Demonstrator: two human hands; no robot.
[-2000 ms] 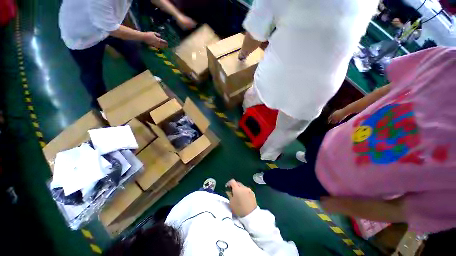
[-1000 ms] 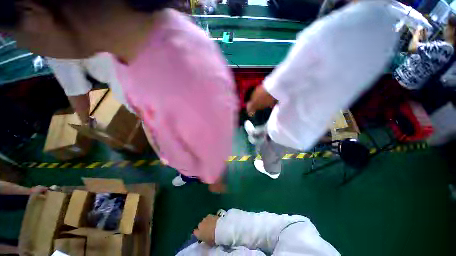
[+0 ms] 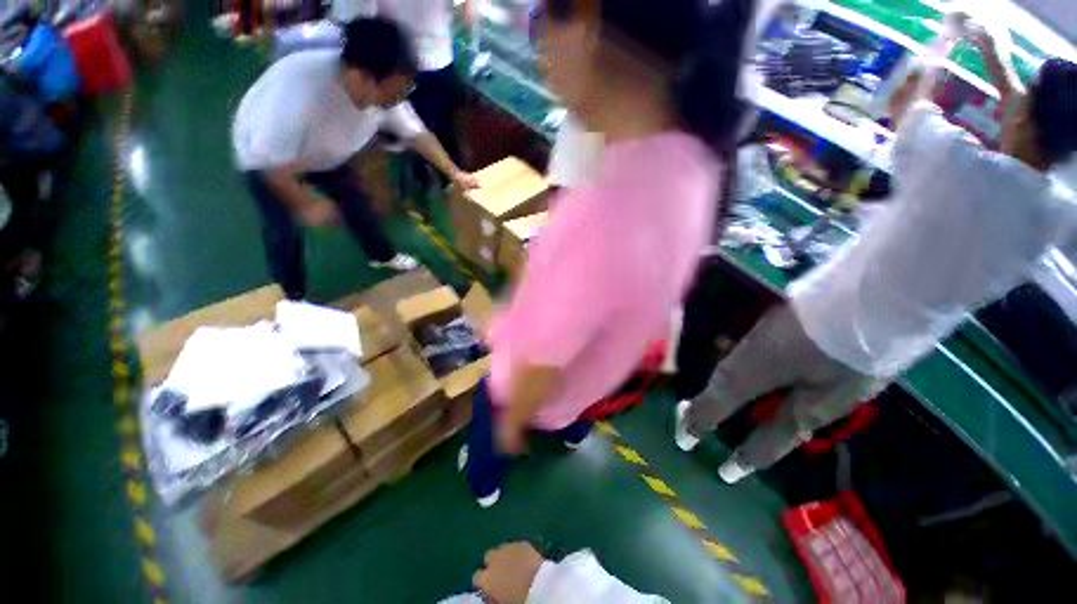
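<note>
My right hand (image 3: 510,573) is at the bottom middle edge, its fingers curled and blurred. Whether it holds anything small cannot be told. A white sleeve runs from it to the lower right. My left hand is not in view. Ahead to the left, beyond the hand and not touched by it, is a floor stack of brown cartons (image 3: 295,481). White sheets or bags (image 3: 236,368) and clear film lie on its left part. A small open carton (image 3: 461,371) with dark bagged items stands at its right end, partly hidden by a person in pink.
The person in pink (image 3: 614,283) stands close ahead. Another person (image 3: 319,130) bends with a hand on a carton (image 3: 506,189). A person in white (image 3: 898,260) reaches up at the green bench (image 3: 1016,413). A red crate (image 3: 844,552) is at the lower right.
The view has swung back left. The person in pink now stands between me and the small open carton. My right hand sits lower, nearer the bottom edge.
</note>
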